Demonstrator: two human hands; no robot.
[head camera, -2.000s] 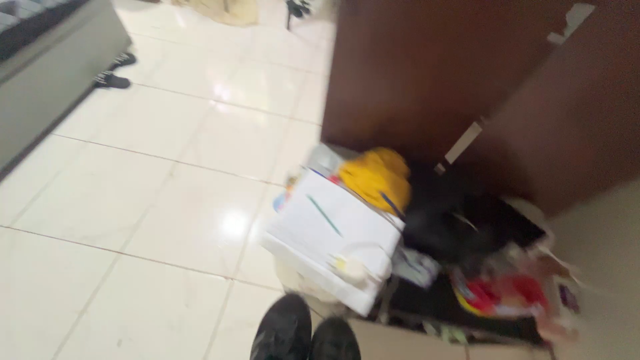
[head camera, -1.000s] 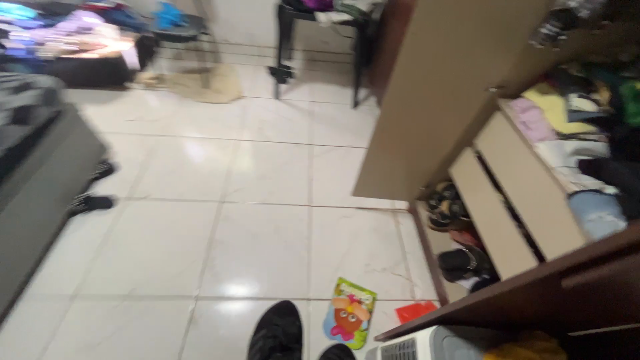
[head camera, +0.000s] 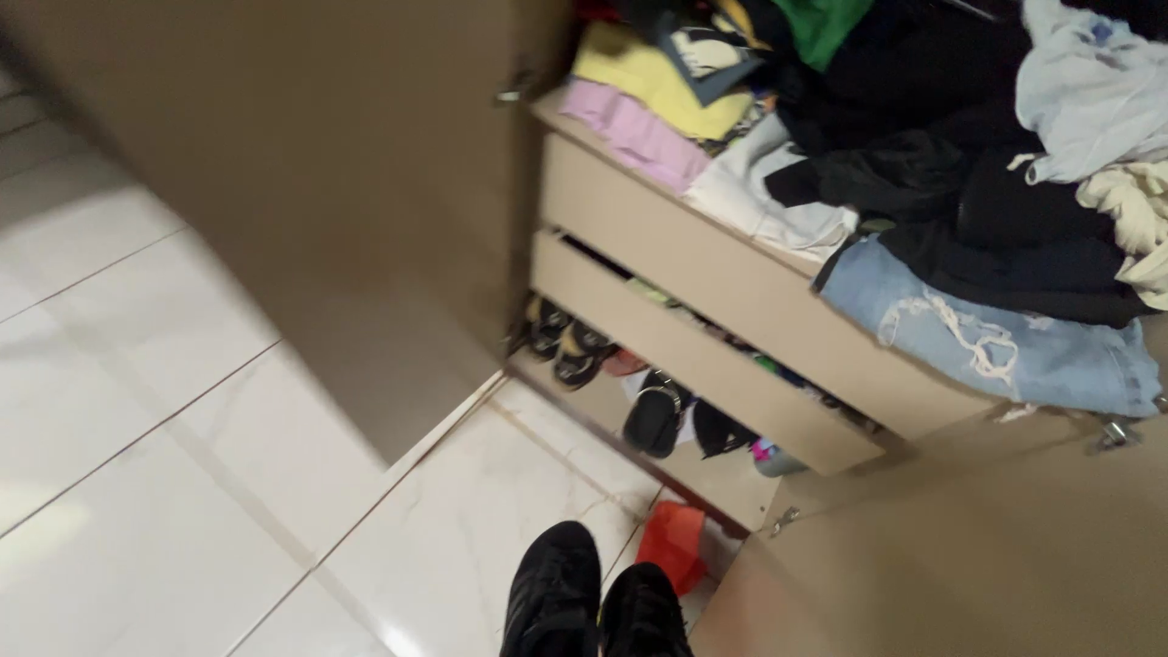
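Neither my left hand nor my right hand shows in the view. Before me stands a wardrobe with two doors swung out, the left door (head camera: 365, 182) and the right door (head camera: 967, 538). Clothes lie heaped on its shelf: a yellow garment (head camera: 657, 82), a pink one (head camera: 634, 137), a white one (head camera: 776, 201), several black ones (head camera: 922, 173) and ripped light-blue denim (head camera: 995, 338) hanging over the edge. Below are two drawer fronts (head camera: 693, 319), the lower one slightly out. Shoes (head camera: 652, 420) sit in the bottom compartment.
My black shoes (head camera: 557, 584) are on the white tiled floor (head camera: 182, 474). A red item (head camera: 672, 547) lies on the floor by the wardrobe's base, near my right shoe. Metal hinges (head camera: 1115, 436) stick out at the door edges.
The view has swung right and closer to the open wardrobe. The colourful picture item seen on the floor a second ago is no longer plainly in view.
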